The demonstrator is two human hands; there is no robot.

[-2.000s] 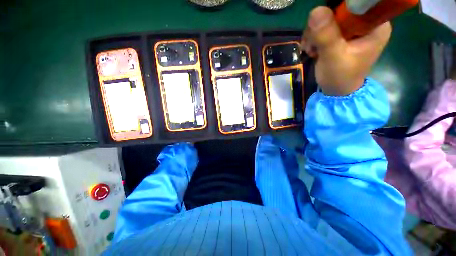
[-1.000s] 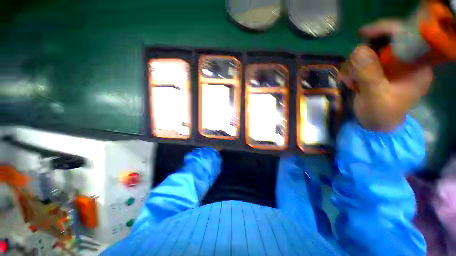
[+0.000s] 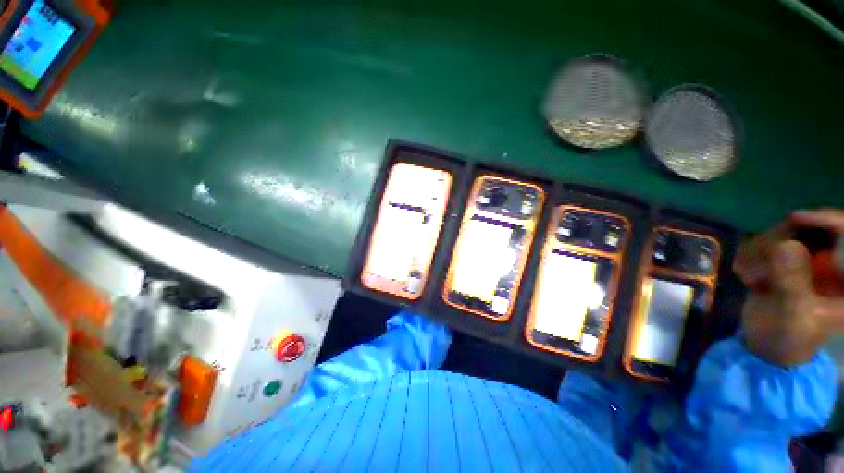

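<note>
My right hand (image 3: 787,300) is at the right edge, blurred, closed around the orange electric screwdriver (image 3: 824,268), which is mostly cut off by the frame; its tip is not visible. The hand is just right of a black phone tray (image 3: 458,199) with several phone assemblies in its slots. The leftmost phone (image 3: 405,231) looks pinkish; the rightmost phone (image 3: 671,305), with an orange rim and dark camera end, is nearest the hand. My left hand is not visible; only the blue left sleeve (image 3: 412,344) shows below the tray.
Two round screw dishes (image 3: 594,102) (image 3: 691,132) stand behind the tray on the green bench (image 3: 278,102). A white machine (image 3: 278,309) with a red stop button (image 3: 290,347) and orange parts is at the left. An orange-framed screen (image 3: 39,46) is at the upper left.
The view has swung left, so tray, dishes and right hand appear farther right and the screen has come into view. The right hand still holds the screwdriver.
</note>
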